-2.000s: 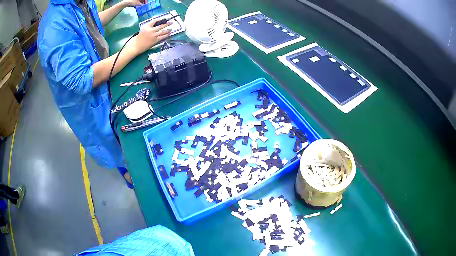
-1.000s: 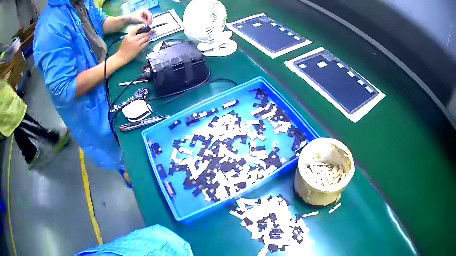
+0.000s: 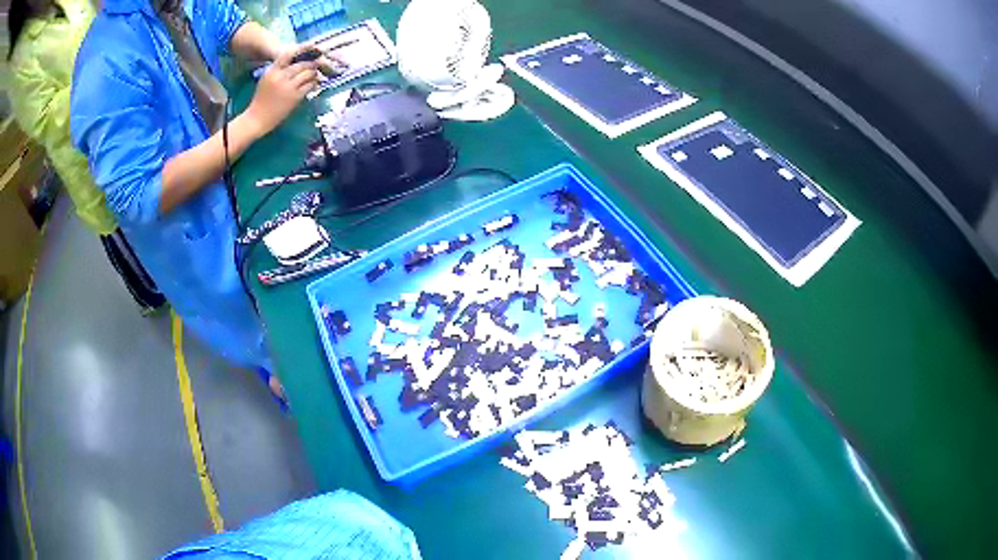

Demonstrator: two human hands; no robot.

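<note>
A shallow blue tray (image 3: 396,468) full of small black and white pieces lies on the green surface. A loose heap of the same pieces (image 3: 591,481) lies in front of it. A round cream tub (image 3: 700,410) with thin pale strips inside stands against the tray's right corner, with a few slivers beside it. A blue sleeve shows at the bottom edge. Neither my left hand nor my right hand is in the picture.
Two dark panels with white borders lie at the back right, one nearer (image 3: 755,197), one farther (image 3: 600,82). A black box (image 3: 383,148) with cables, a white pad (image 3: 296,238) and a white fan (image 3: 443,44) stand beyond the tray. A person in blue holds a pen-like tool over a panel.
The two dark panels have shifted towards the lower right. The neighbour's hands have moved over their panel. A person in yellow-green has come into view behind at the left.
</note>
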